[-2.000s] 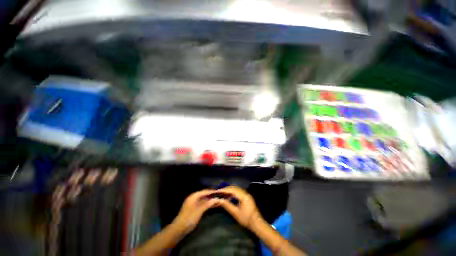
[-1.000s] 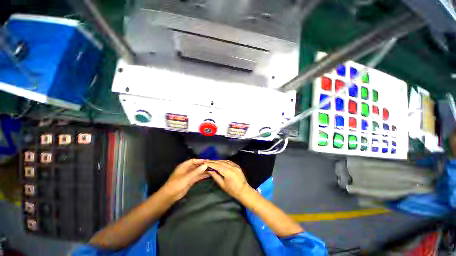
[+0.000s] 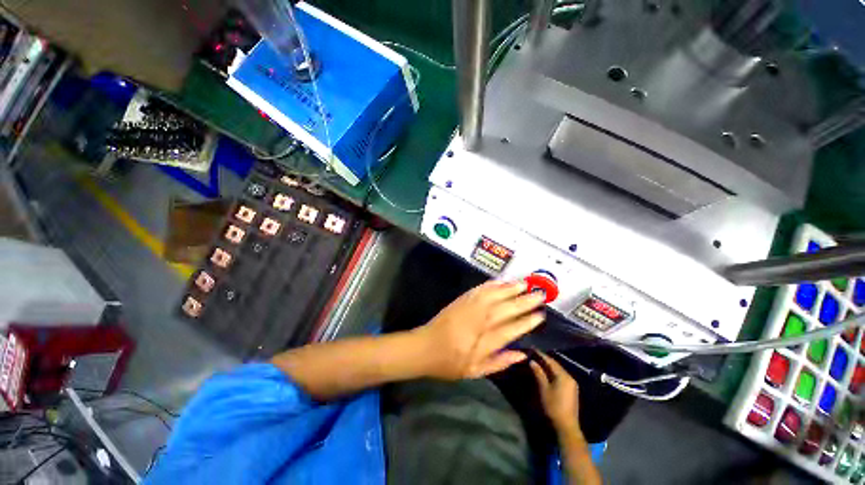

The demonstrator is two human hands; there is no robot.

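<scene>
My left hand (image 3: pixel 479 330) is palm down at the front of the white press panel (image 3: pixel 512 227), fingers apart, with its fingertips at the lower left edge of the red emergency stop button (image 3: pixel 542 287). Whether they touch it is unclear. I see nothing held in it. My right hand (image 3: pixel 557 390) is lower and to the right, below the panel over the dark lap area, with its fingers partly curled. I cannot tell if it holds anything small. The black parts tray (image 3: pixel 275 284) at lower left has small pale copper squares in some pockets.
A blue equipment box (image 3: pixel 327 90) stands left of the press. Steel posts (image 3: pixel 469 76) rise from the press. A hose crosses before the white watch tray (image 3: pixel 740 403) at right. A white cable (image 3: pixel 654 386) loops by the right green button (image 3: pixel 656 345). A red object (image 3: pixel 71 360) is far left.
My hands were together above the lap and are now apart. The left has reached forward to the red button; the right is lower. The view has turned left, bringing the black tray inward.
</scene>
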